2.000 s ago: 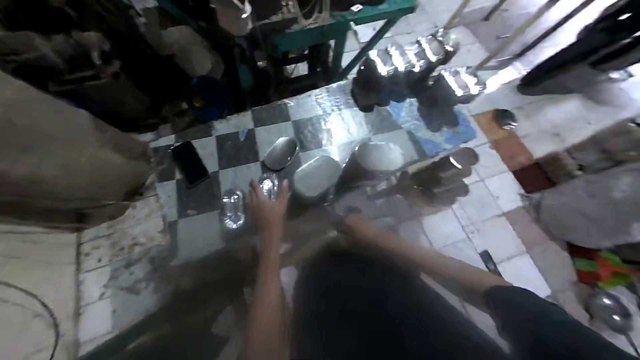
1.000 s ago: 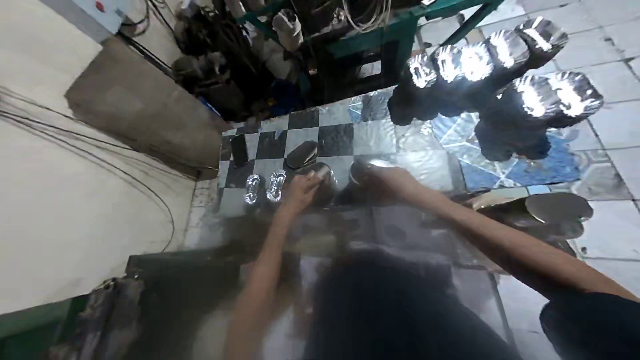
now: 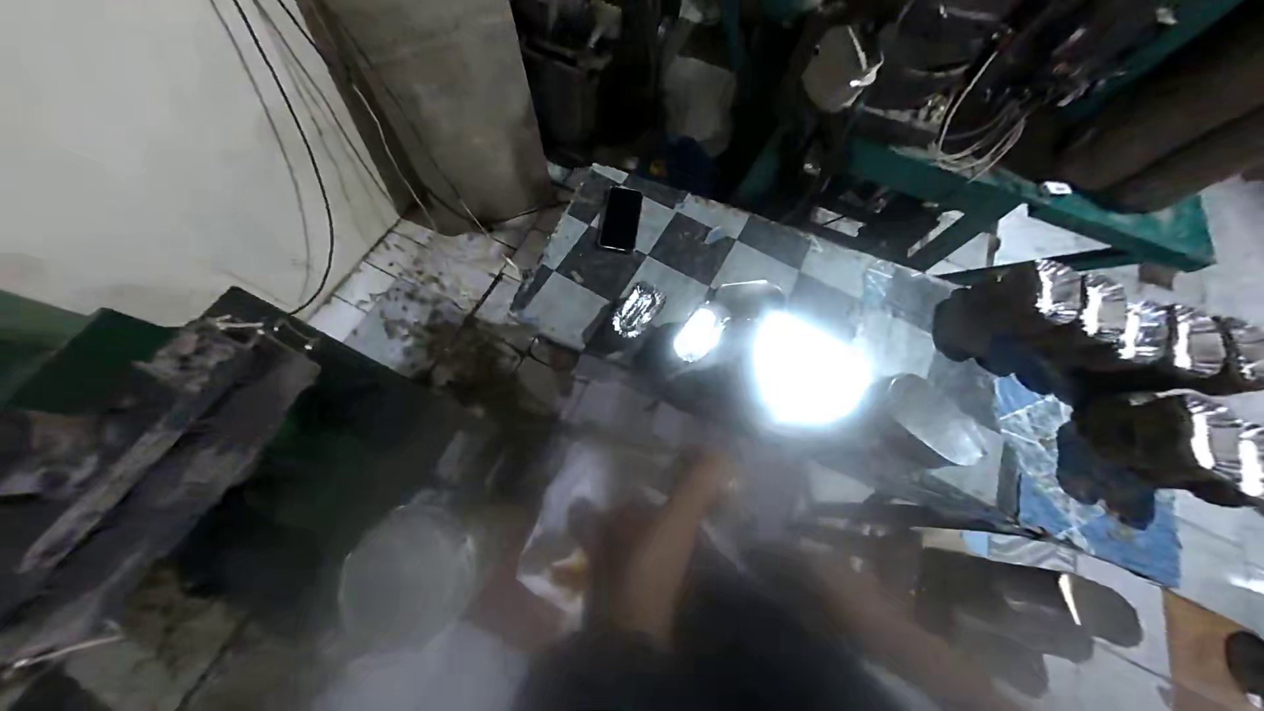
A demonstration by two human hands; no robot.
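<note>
My left hand is blurred, close to my body below the table's near edge; whether it holds anything is unclear. My right hand cannot be made out; only a faint blurred forearm shows at the lower right. On the checkered table lie a shiny oval metal piece and another shiny metal piece. To the right, a metal container reflects strong glare, and beside it stands another metal container. A black phone lies at the table's far left.
Rows of shiny metal containers stand at the right, by a blue patterned surface. More metal pieces are at lower right. A green metal frame stands behind the table, and dark green machinery at left. Cables hang along the wall.
My left hand has moved off the containers on the table, back toward my body. My right hand was at a container and is no longer distinct. The view has turned left.
</note>
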